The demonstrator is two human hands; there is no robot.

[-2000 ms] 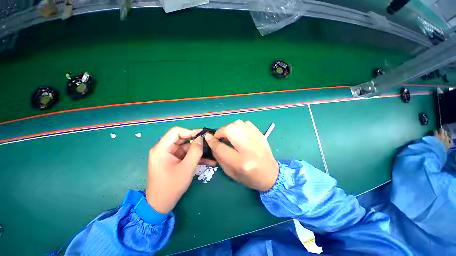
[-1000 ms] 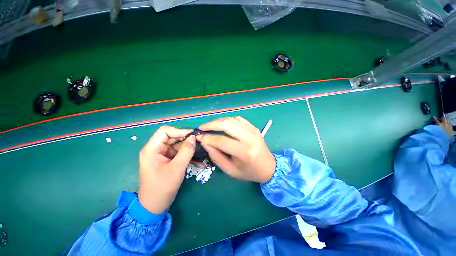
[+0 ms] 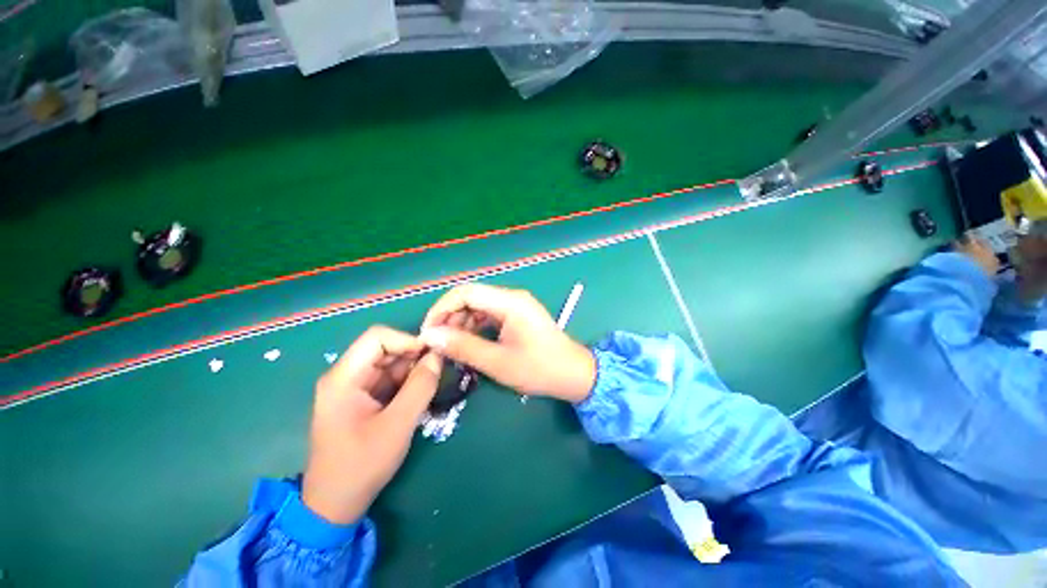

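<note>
A round black unit [image 3: 455, 388] sits between my hands, partly hidden by the fingers. My left hand [image 3: 365, 416] holds its left side with thumb and fingers. My right hand [image 3: 505, 342] has thumb and fingertips pinched together at the unit's upper edge, touching the left fingertips. Whether the right fingertips hold a small piece cannot be told. A heap of small white pieces [image 3: 440, 426] lies on the green mat just below the unit.
Single white pieces [image 3: 272, 355] lie left near the belt edge. A white strip [image 3: 569, 306] lies right of my hands. Black units [image 3: 169, 255] stand on the green belt [image 3: 379, 149]. A metal rail holds bags and a white box [image 3: 333, 32]. Another person's blue sleeve [image 3: 936, 333] is at right.
The view has shifted, so the rail and the black-and-yellow box show more. My right fingers have moved to a pinch at the unit's top, and more of the unit shows below them.
</note>
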